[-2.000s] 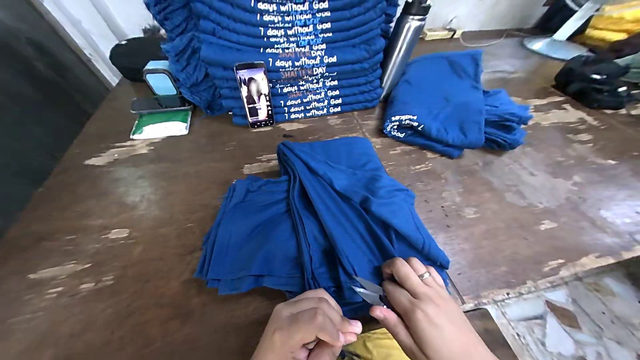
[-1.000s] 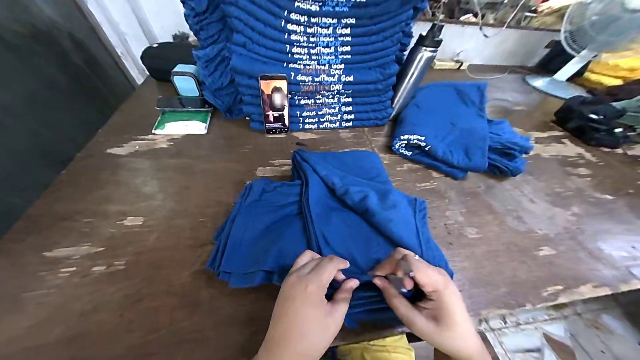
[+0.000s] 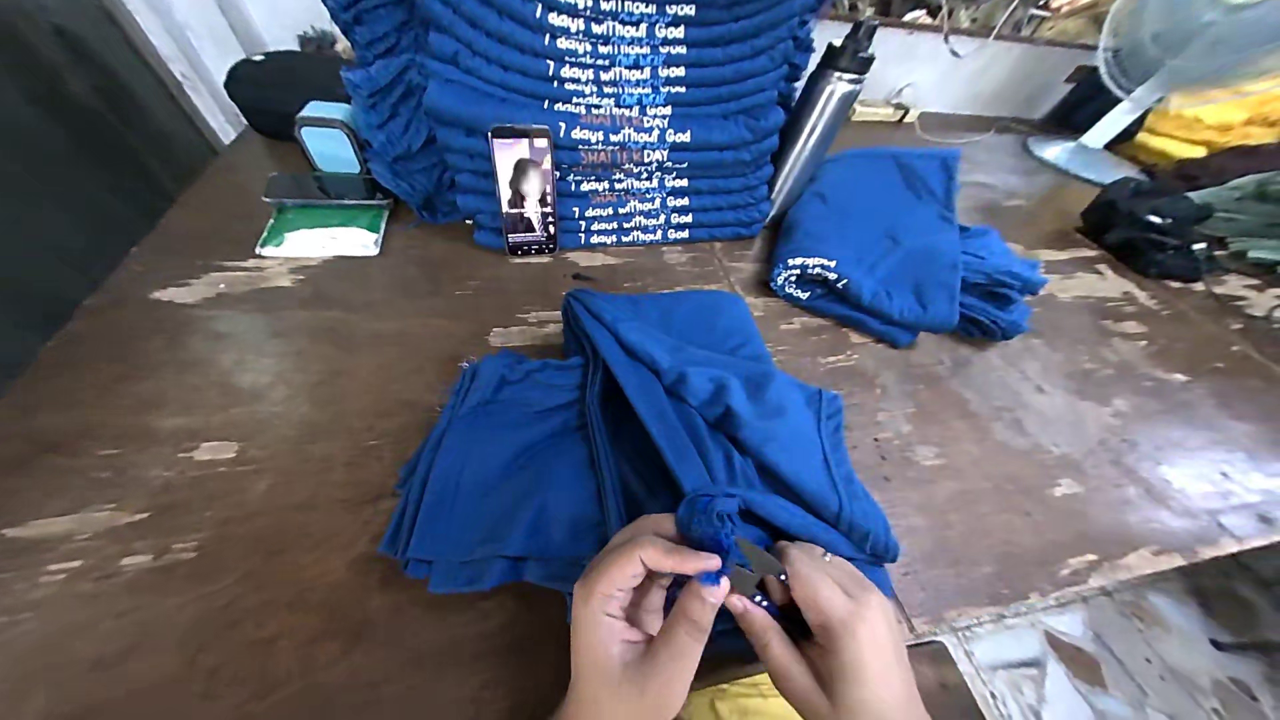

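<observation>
Blue folded fabric pieces [image 3: 500, 460] lie on the wooden table, with a looser blue garment part [image 3: 720, 380] draped over them. My left hand [image 3: 650, 610] pinches a small gathered bit of blue cloth or thread at the garment's near edge between thumb and forefinger. Small metal thread snips [image 3: 757, 570] are in my right hand [image 3: 835, 625], their blades apart and pointing up and left beside the pinched bit. A ring is on a finger of my right hand. The snips' handles are mostly hidden by my fingers.
Behind stands a tall stack of printed blue garments [image 3: 620, 130], a smartphone [image 3: 523, 190] leaning on it. A metal bottle [image 3: 820, 120] and another folded blue garment [image 3: 870, 240] are right of it. A fan [image 3: 1120, 110] stands at the back right; yellow cloth [image 3: 740, 700] shows below the table edge [image 3: 1090, 590].
The garment's near edge has been lifted and bunched at my left fingertips. The snips' blades, hard to make out a second ago, now stand apart beside it.
</observation>
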